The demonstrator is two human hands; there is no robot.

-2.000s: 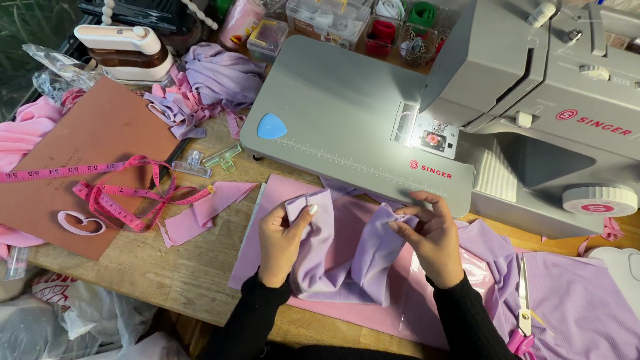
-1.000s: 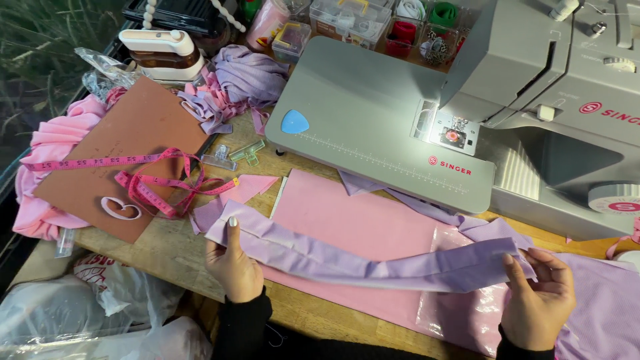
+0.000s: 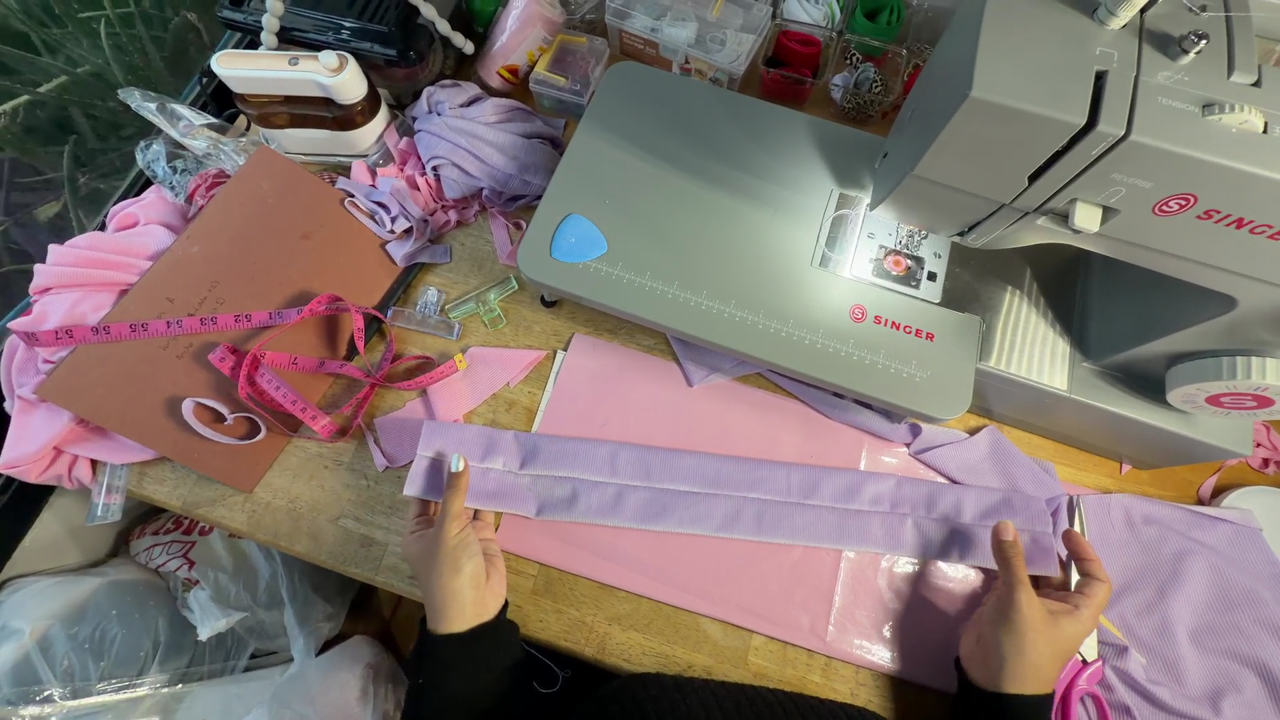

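A long lavender ribbed fabric strip [image 3: 740,498], creased along its length, is stretched nearly level between my two hands above a pink sheet [image 3: 680,570]. My left hand [image 3: 455,560] grips its left end, thumb on top and fingers beneath. At the right end my right hand [image 3: 1040,610] pinches it between thumb and fingers. Pink-handled scissors [image 3: 1082,685] lie just right of my right hand, partly hidden by it, on lavender fabric [image 3: 1180,600]. Behind the strip stands a grey Singer sewing machine [image 3: 1050,130] with its extension table [image 3: 700,220].
A pink tape measure [image 3: 290,375] and a loop of fabric [image 3: 222,422] lie on a brown sheet [image 3: 230,250] at left. Near them are plastic clips [image 3: 485,302], fabric scraps [image 3: 480,150] and a mini iron [image 3: 300,100]. Plastic bags [image 3: 120,640] sit below the table's left edge.
Two seconds ago the strip hung folded between my hands, which were close together. My hands have since moved apart, and the strip is now straight and flatter than one second ago.
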